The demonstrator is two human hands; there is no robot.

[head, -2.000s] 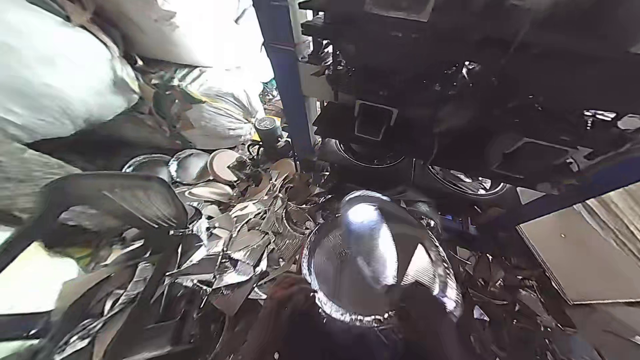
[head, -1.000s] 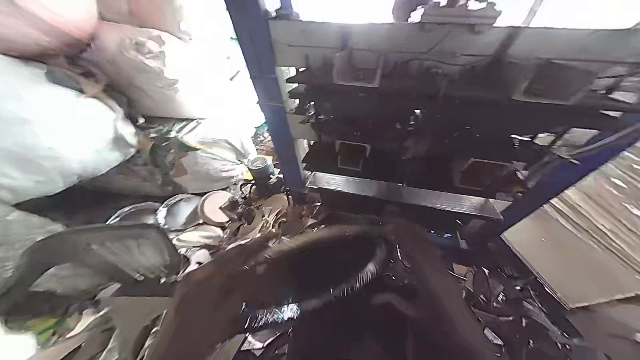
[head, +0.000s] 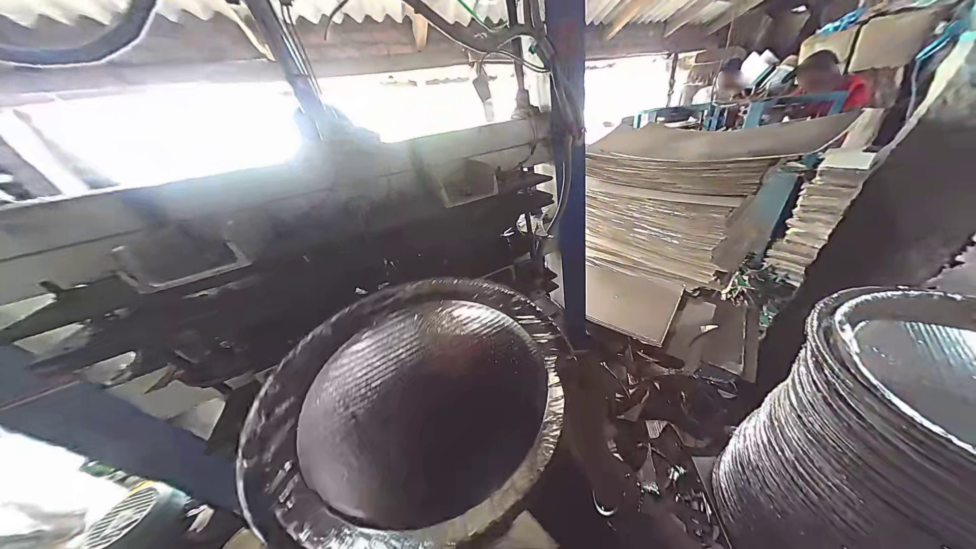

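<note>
A large round plate [head: 427, 412] with a shiny, ridged rim and a smooth middle is held up at a tilt in the lower centre. Along the plate's right edge, a dark, blurred shape looks like my right hand [head: 581, 404] and forearm, the hand closed on the rim. My left hand does not show; the plate may hide it. At the lower right stands a tall stack of similar round plates [head: 808, 457], their rims nested closely.
Behind the plate is a dark machine frame with a blue post [head: 572, 229]. Stacked board sheets [head: 656, 213] lie beyond it, with a person [head: 852, 91] farther back. Scraps [head: 656, 450] cover the floor. A finned motor [head: 126, 518] sits at the lower left.
The view has swung right, bringing the plate stack in. The plate, seen low between my forearms a second ago, is now raised and tilted before the machine frame.
</note>
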